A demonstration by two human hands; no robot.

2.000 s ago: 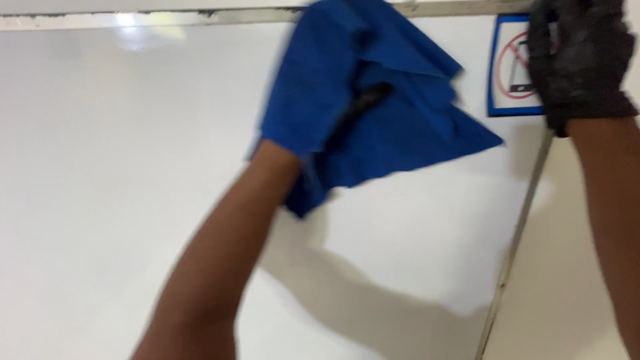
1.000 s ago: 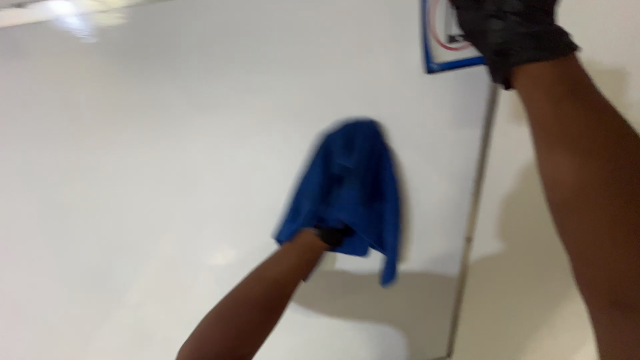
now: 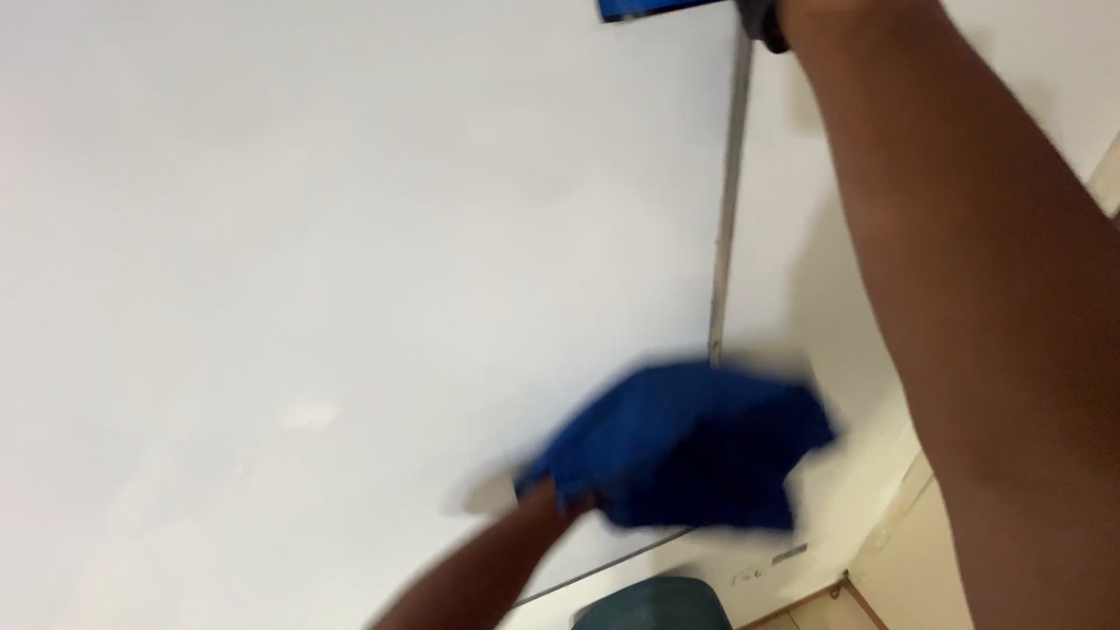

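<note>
A blue cloth [image 3: 691,446], blurred by motion, covers my left hand [image 3: 582,494] at the lower right part of a whiteboard [image 3: 350,262]. The cloth reaches across the board's metal edge strip. My right hand [image 3: 761,22] wears a black glove and shows only in part at the top edge of the view. It is beside the blue-edged sign [image 3: 656,7], of which just the lower border shows. Its fingers are out of view.
The board's right frame strip [image 3: 726,201] runs down beside a pale wall [image 3: 849,350]. Below the board stands the top of a dark green chair back or similar object [image 3: 656,604]. A floor corner [image 3: 831,604] shows at the bottom right.
My left hand has moved down the board and to the right with the blue cloth. My right hand stays by the sign. The view has tilted downward, bringing in the board's lower edge and the green object.
</note>
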